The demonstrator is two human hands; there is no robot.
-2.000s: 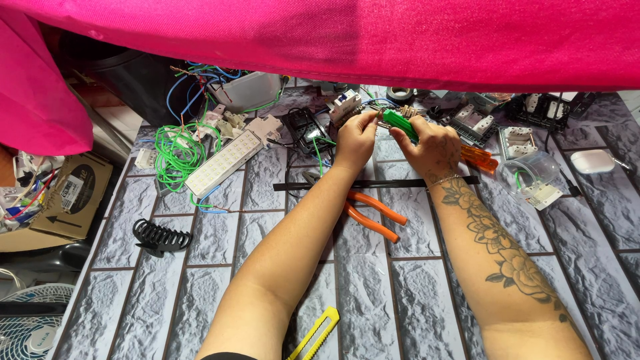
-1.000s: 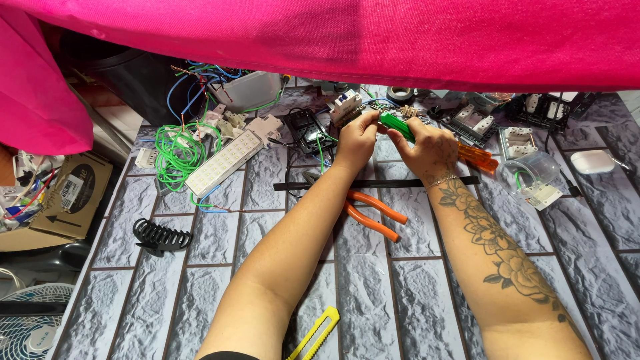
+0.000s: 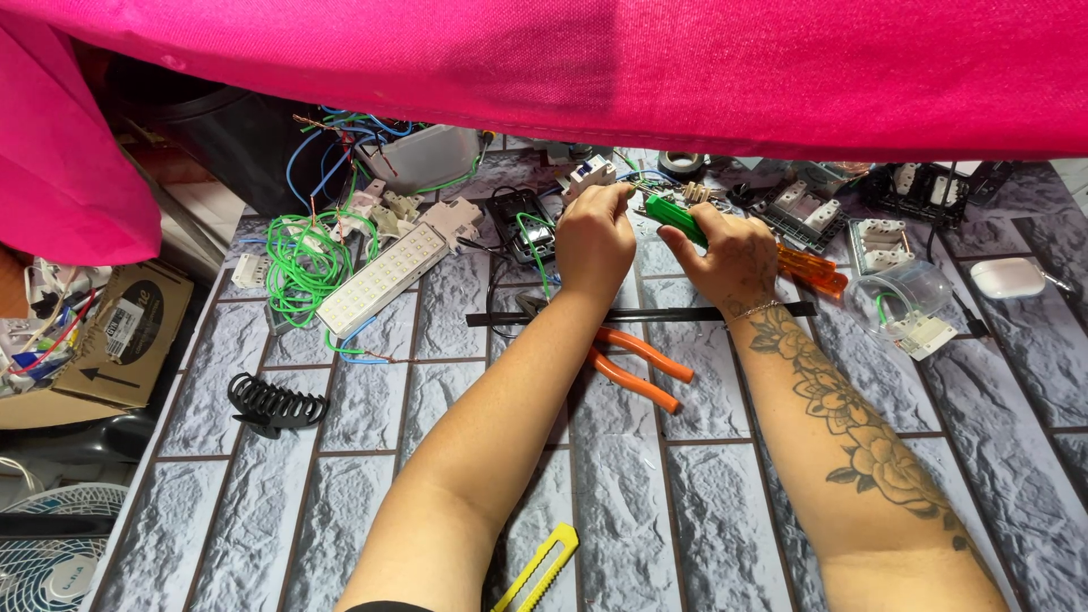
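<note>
My right hand (image 3: pixel 727 255) is closed around the green handle of a screwdriver (image 3: pixel 676 219), whose front end points left toward my other hand. My left hand (image 3: pixel 599 229) has its fingertips pinched close to that end; a small white and blue electrical module (image 3: pixel 588 176) shows just behind them, and whether the fingers hold it cannot be told. Pliers with orange handles (image 3: pixel 642 361) lie below the left wrist. A black strip (image 3: pixel 663 314) runs across the table beneath both wrists. Orange handles (image 3: pixel 803 265) lie beside my right hand.
At left are coiled green wire (image 3: pixel 310 263), an LED light panel (image 3: pixel 384 280) and a black hair claw clip (image 3: pixel 276 404). A yellow utility knife (image 3: pixel 540 569) lies near the front. Clear plastic cup (image 3: pixel 901 297), earbud case (image 3: pixel 1007 278) and socket modules stand right. Pink cloth (image 3: pixel 544 68) hangs across the top.
The green screwdriver handle has tilted slightly in my right hand, and its front now shows farther from my left fingers. Both forearms stay in about the same place.
</note>
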